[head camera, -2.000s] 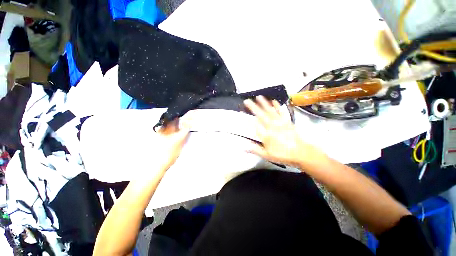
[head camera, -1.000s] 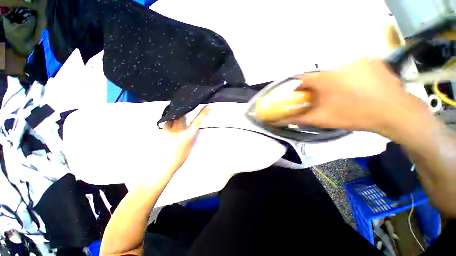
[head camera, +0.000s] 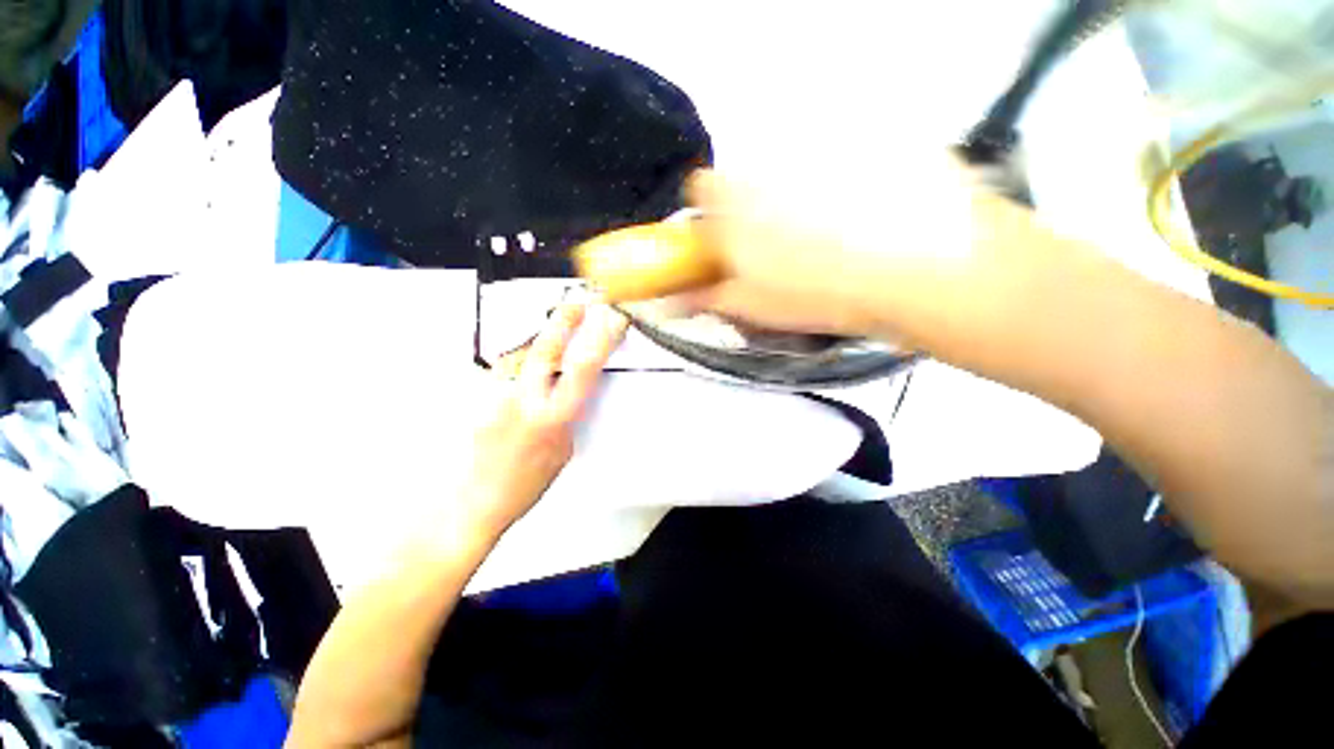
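The black speckled garment (head camera: 483, 139) lies over the back of the padded pressing board (head camera: 293, 395), its body trailing to the upper left. Its long white inner waistband (head camera: 519, 310) lies along the board. My right hand (head camera: 790, 242) is closed around the orange-brown handle of the steam iron (head camera: 790, 363), which rests on the waistband and is partly hidden under my hand and forearm. My left hand (head camera: 549, 381) lies on the waistband just left of the iron's tip, fingers at the strip; whether it pinches the cloth cannot be told.
A heap of white-and-black pieces (head camera: 44, 439) is at the far left. Black cloth (head camera: 117, 615) hangs at the lower left. A blue crate (head camera: 1024, 585) stands on the floor at the lower right. A black hose (head camera: 1031, 88) and a yellow cable (head camera: 1170, 220) are at the upper right.
My right hand has taken hold of the iron and moved it left along the waistband toward my left hand. The garment's waist end, earlier folded up, now lies flatter.
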